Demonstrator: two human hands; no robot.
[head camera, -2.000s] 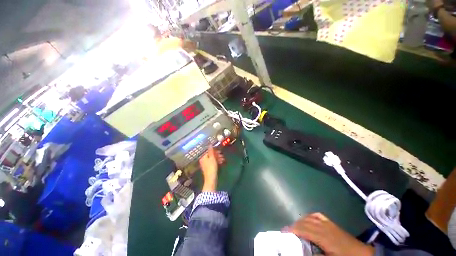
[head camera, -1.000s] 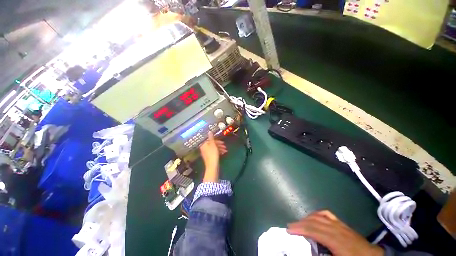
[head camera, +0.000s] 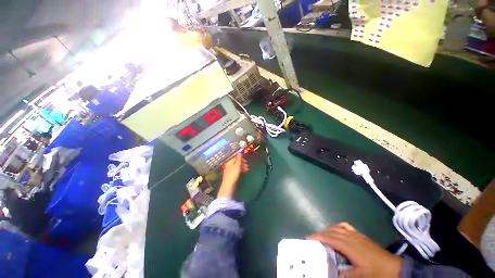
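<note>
My left hand (head camera: 234, 169) reaches to the lower grey instrument (head camera: 217, 151) with a blue-lit screen, its fingertips at the keypad's right side; it holds nothing that I can see. The upper grey meter (head camera: 202, 126) shows red digits. My right hand (head camera: 355, 247) rests around the right side of a white socket cube (head camera: 305, 259) at the bottom edge, partly cut off by the frame. A white plug (head camera: 361, 169) sits on the black power strip (head camera: 358, 163), its cord coiled in a bundle (head camera: 413, 221).
A small board with a red glow (head camera: 190, 208) lies left of my left forearm. White cubes with cords (head camera: 124, 217) are heaped along the bench's left edge beside blue bins (head camera: 89, 163). White wires (head camera: 270, 126) lie right of the instruments. A yellow sheet (head camera: 399, 27) hangs above.
The view has shifted slightly. My left fingertips have moved a little down and right on the instrument's front. My right hand stays at the white cube.
</note>
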